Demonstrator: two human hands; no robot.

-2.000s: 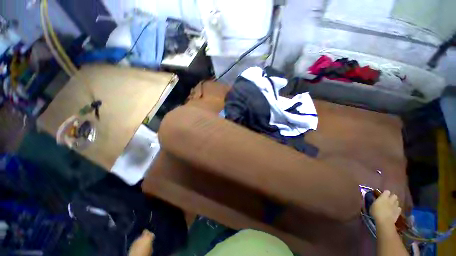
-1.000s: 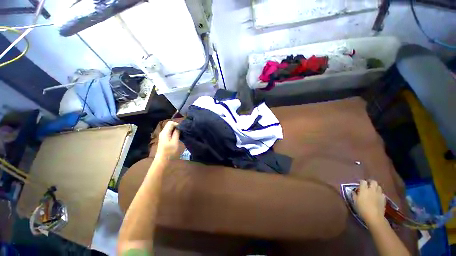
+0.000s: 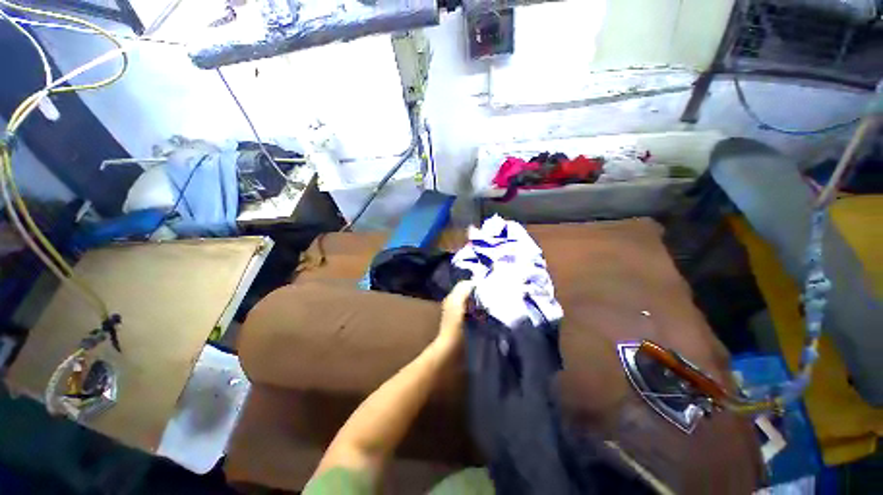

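The black garment with white inner side (image 3: 513,387) hangs over the padded brown arm (image 3: 329,334) towards me; its white part (image 3: 508,271) is bunched on top. My left hand (image 3: 457,307) grips it at the border of black and white. The steam iron (image 3: 668,385) rests on the brown table cover at the right, handle up, with no hand on it. My right hand is not visible; the lower part of the garment is blurred and runs out at the bottom edge.
A blue block (image 3: 418,224) lies behind the arm. The iron's wrapped hose (image 3: 816,280) hangs at the right, near a blue basket (image 3: 794,425) and grey padded board (image 3: 794,213). A white trough (image 3: 687,155) with red cloth stands behind. Another table (image 3: 145,309) is at the left.
My left hand has moved right and pulled the garment over the arm towards me. My right hand has let go of the iron and left view. The blue block is now uncovered.
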